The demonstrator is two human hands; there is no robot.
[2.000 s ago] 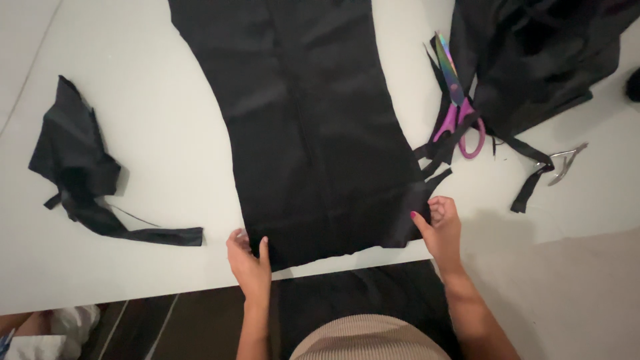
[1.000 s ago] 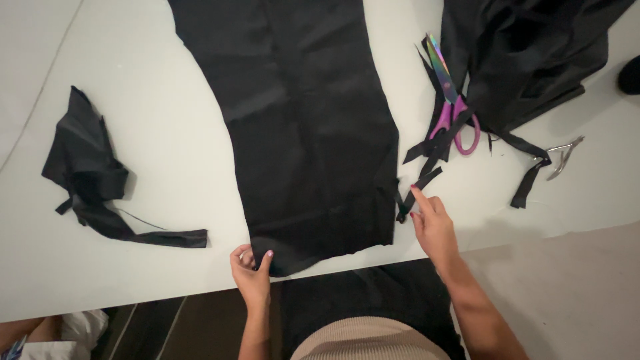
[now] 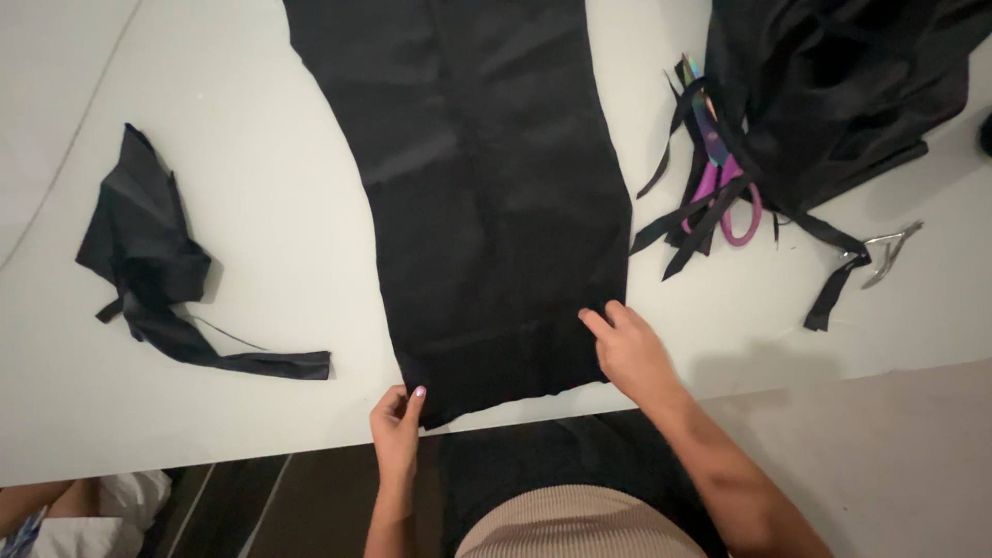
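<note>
A long piece of black fabric (image 3: 488,209) lies flat on the white table, its lower end near the table's front edge. My left hand (image 3: 398,418) pinches the fabric's lower left corner between thumb and fingers. Over the lower right side edge rests my right hand (image 3: 628,341), touching the cloth with bent fingers; whether it grips the cloth cannot be told. Right of the fabric are scissors (image 3: 717,155) with pink handles and rainbow-coloured blades, partly covered by narrow black fabric strips (image 3: 709,232).
A crumpled black fabric scrap (image 3: 155,248) lies at the left. Shiny black fabric (image 3: 837,93) is heaped at the upper right, with small metal nippers (image 3: 891,252) below it, beside a strip. Part of another person (image 3: 85,511) shows at the lower left, below the table edge (image 3: 194,463).
A loose strip that was by my right hand now lies with the others at the scissors. My right hand has moved back onto the fabric's right edge. My left hand stays at the lower left corner.
</note>
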